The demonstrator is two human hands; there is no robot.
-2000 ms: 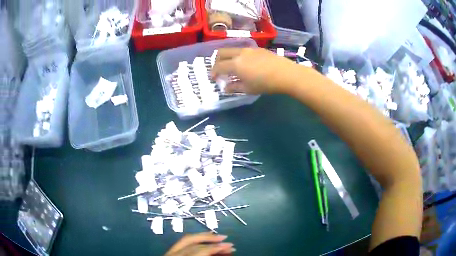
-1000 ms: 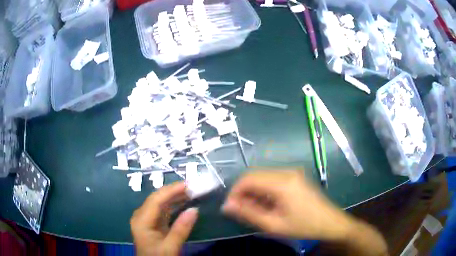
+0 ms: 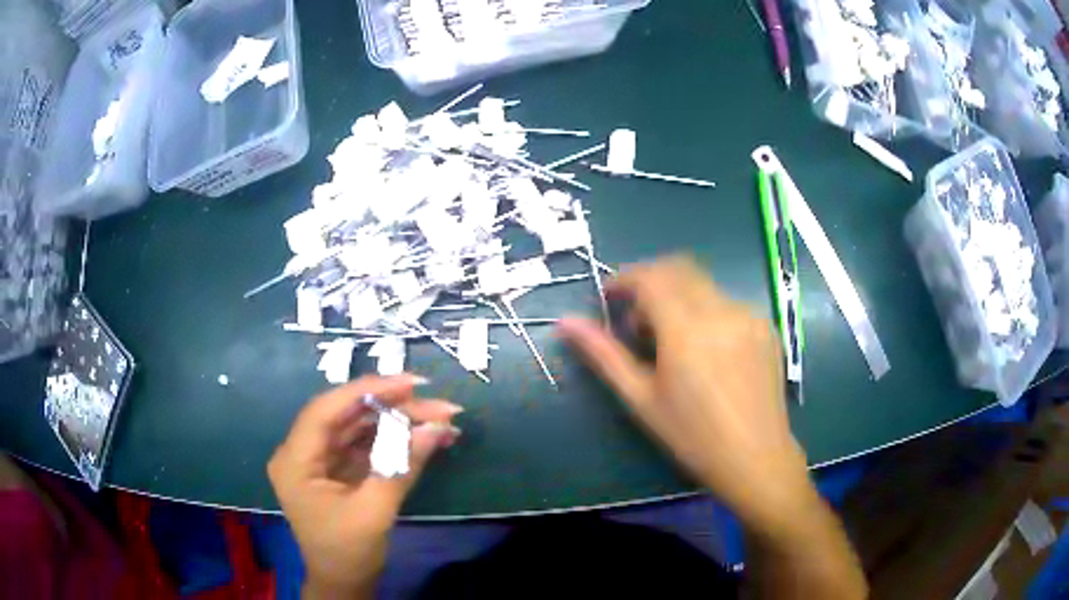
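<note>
A tangled pile of flagged rods point(image 3: 422, 223) lies on the dark green mat in front of me. My left hand point(image 3: 352, 469) is above the mat's front edge, its fingers closed on a flagged rod point(image 3: 389, 445) with the white flag hanging down; how many rods it holds cannot be told. My right hand point(image 3: 692, 375) is blurred at the right edge of the pile, thumb and forefinger apart around the end of a rod that lies there. No rod is clearly gripped in it. One flagged rod point(image 3: 622, 152) lies at the pile's upper right.
The green cutter point(image 3: 778, 258) and steel ruler point(image 3: 835, 275) lie at right. Clear boxes stand at top left point(image 3: 229, 111), top centre point(image 3: 469, 76) and right point(image 3: 985, 275). Clear bags point(image 3: 862, 59) and a purple pen point(image 3: 776, 35) are at upper right. A small flat tray point(image 3: 88, 393) is at left.
My right hand has come from the top clear box down to my left hand, then moved right and up to the pile's edge. My left hand now shows a flagged rod. The view has shifted.
</note>
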